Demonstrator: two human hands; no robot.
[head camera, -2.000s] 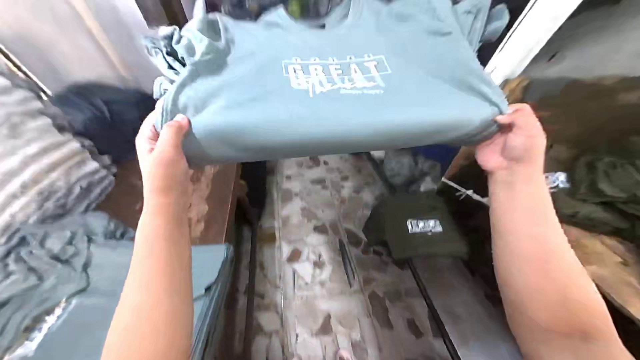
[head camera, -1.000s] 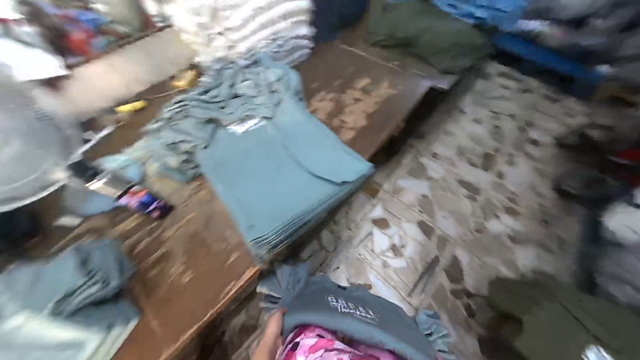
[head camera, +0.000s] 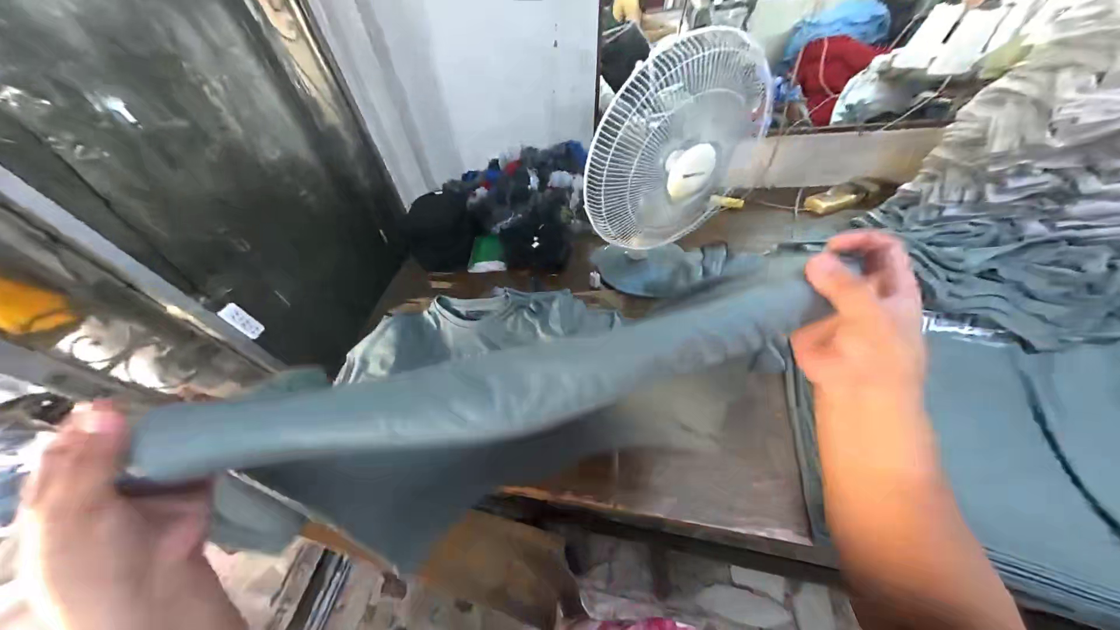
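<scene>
A grey-blue garment (head camera: 490, 394) is stretched between my two hands, blurred by motion, its upper edge running up to the right. My left hand (head camera: 114, 516) grips one end at the lower left. The other end is pinched by my right hand (head camera: 862, 315), held higher at the right. Behind the cloth, another grey-blue T-shirt (head camera: 464, 328) lies on the brown table (head camera: 709, 472), its collar showing. Beside my right forearm is a stack of folded grey-blue garments (head camera: 1024, 420).
A white fan (head camera: 678, 140) stands at the back of the table. Dark bundled cloth (head camera: 525, 201) lies left of it, against the wall. A large heap of crumpled garments (head camera: 1032, 192) rises at the right. A dark metal panel (head camera: 201, 149) borders the left.
The view has swung widely towards the fan and the dark panel. Both hands now hold a grey-blue garment stretched out; one second ago only part of one hand showed, beside a printed shirt.
</scene>
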